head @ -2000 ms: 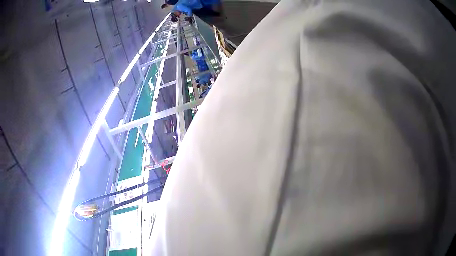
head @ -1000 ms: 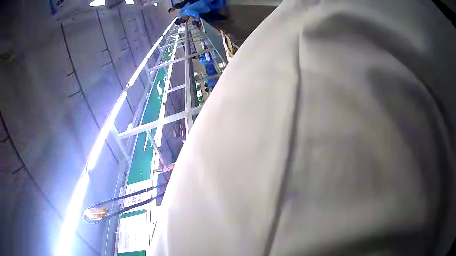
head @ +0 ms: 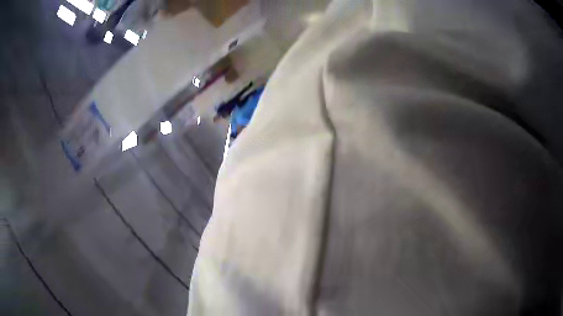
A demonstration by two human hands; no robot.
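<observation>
A large pale garment (head: 383, 203) with a long seam fills the right and middle of the head view, very close to the camera, and hides what lies behind it. Neither my left hand nor my right hand is in the picture. No handled item shows. The view is tilted and partly blurred.
A person in blue (head: 247, 110) shows small at the garment's edge. A long pale surface, unclear what, runs diagonally at the upper left. A brown box-like shape (head: 220, 8) is at the top. Blue-edged panel (head: 86, 139) and dark-lined surface (head: 133, 228) are at the left.
The view has swung round: the green conveyor, metal frame, long strip light and cord loop have left the picture. The garment's folds have shifted, and the person in blue appears lower.
</observation>
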